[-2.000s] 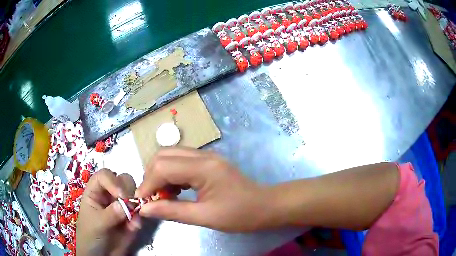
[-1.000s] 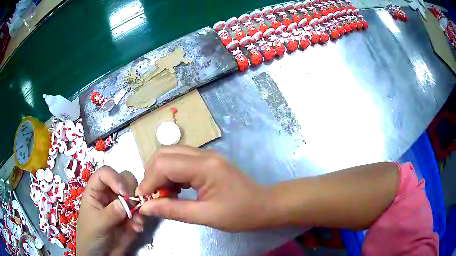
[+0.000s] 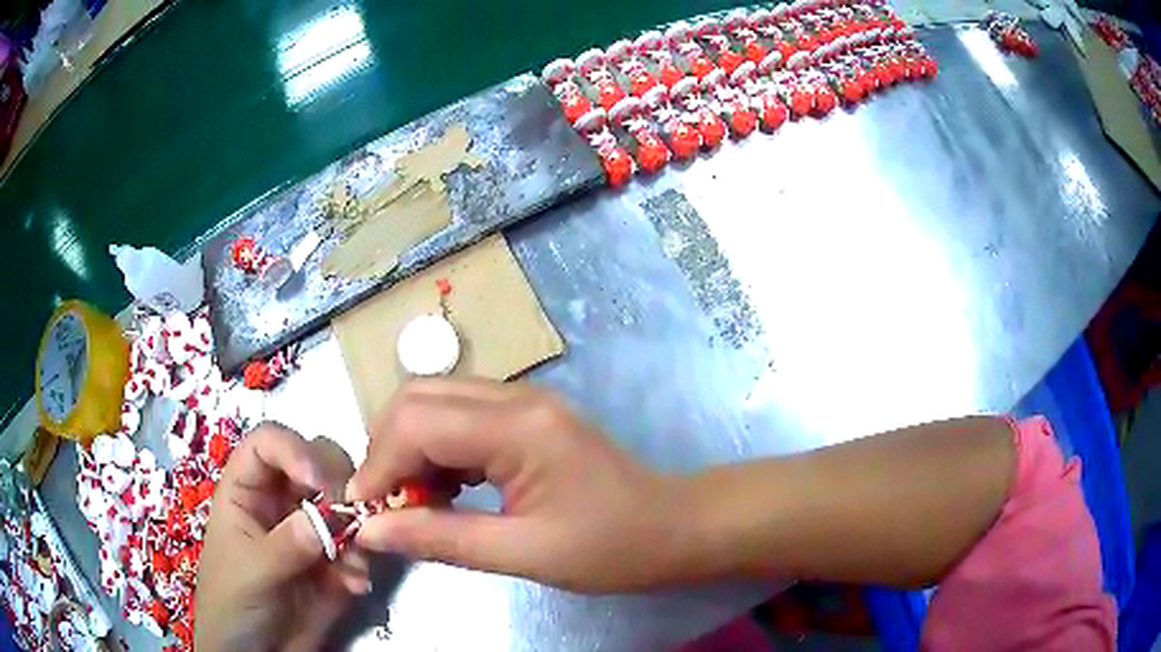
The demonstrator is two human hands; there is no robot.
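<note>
My left hand (image 3: 274, 541) is at the lower left and pinches a white base disc (image 3: 318, 529) edge-on between thumb and fingers. My right hand (image 3: 509, 490) holds a small red-and-white figurine (image 3: 397, 499) between thumb and fingers, its red head towards my palm and its feet at the disc. Part of the figurine is hidden by my fingers. Behind my hands, a round white patch (image 3: 428, 345) and a tiny red piece (image 3: 443, 288) lie on a tan cardboard pad (image 3: 516, 312).
A dark work board (image 3: 522, 147) lies behind the pad. Rows of figurines (image 3: 713, 121) stand at the back. A heap of loose red-and-white parts (image 3: 121, 490), a yellow tape roll (image 3: 105, 369) and a white bottle (image 3: 159, 275) are at left.
Both hands stay almost in place. The disc and the figurine's feet have shifted only slightly between my fingers.
</note>
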